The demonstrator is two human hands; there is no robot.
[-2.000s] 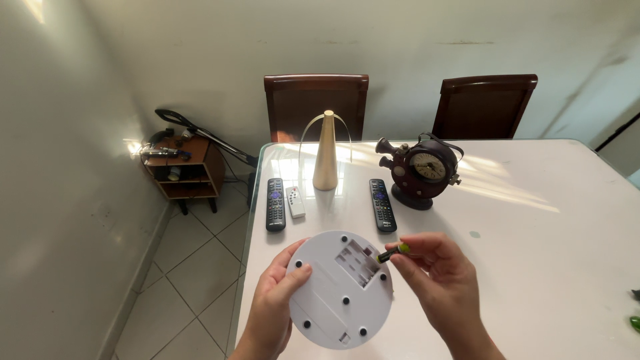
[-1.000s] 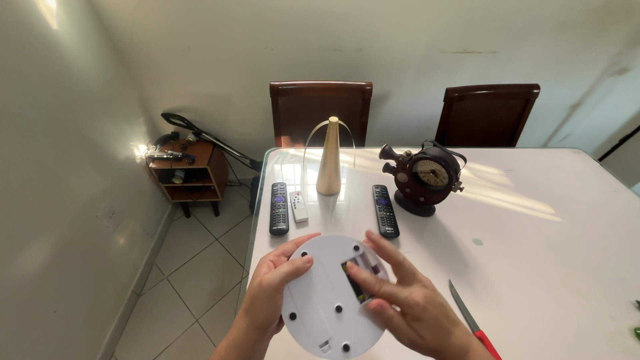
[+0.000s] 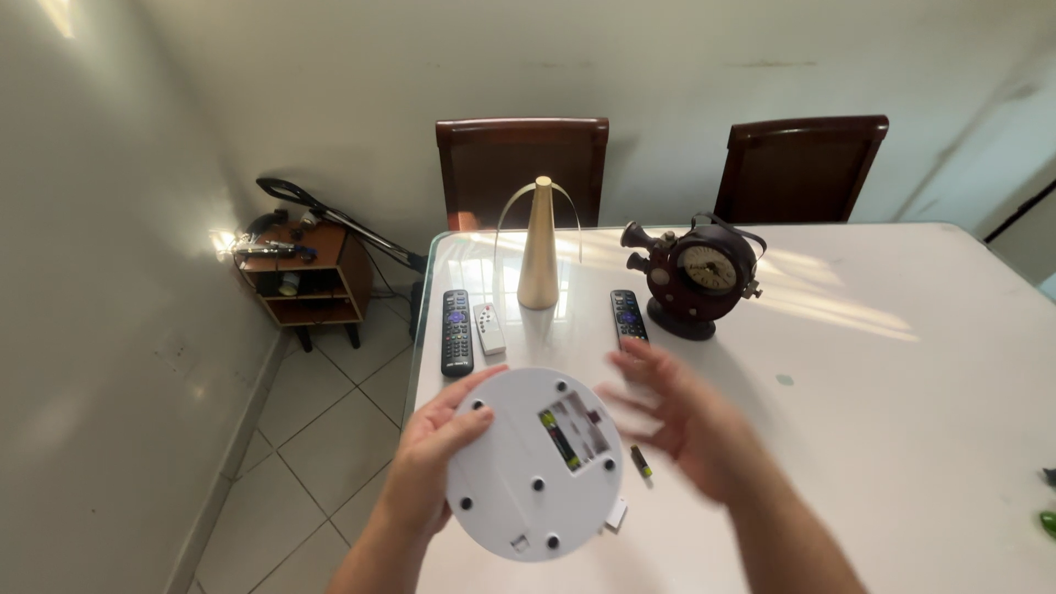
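My left hand (image 3: pixel 437 454) grips the left edge of a round white plastic base (image 3: pixel 511 495), its underside with several dark feet facing up. One battery (image 3: pixel 560 441) lies in the left side of its uncovered battery compartment (image 3: pixel 587 425); the slots beside it show bare. My right hand (image 3: pixel 685 421), blurred, is off the base at its upper right, fingers apart and holding nothing. Below that hand a loose battery (image 3: pixel 641 462) rests on the table. A small white piece (image 3: pixel 616 515) shows partly behind the base's lower right edge.
On the white table (image 3: pixel 866 429) stand a gold cone-shaped object (image 3: pixel 539 256) and a dark vintage-style clock (image 3: pixel 701 276). Two black remotes (image 3: pixel 456 334) (image 3: pixel 629 318) and a white remote (image 3: pixel 489 328) lie beyond the base. Chairs (image 3: pixel 524 161) (image 3: pixel 804 169) are behind; a wooden cabinet (image 3: pixel 351 280) stands left.
One second ago my right fingers were at the battery compartment; now they are away from the base and spread. A battery shows seated in the compartment. The left hand keeps its hold.
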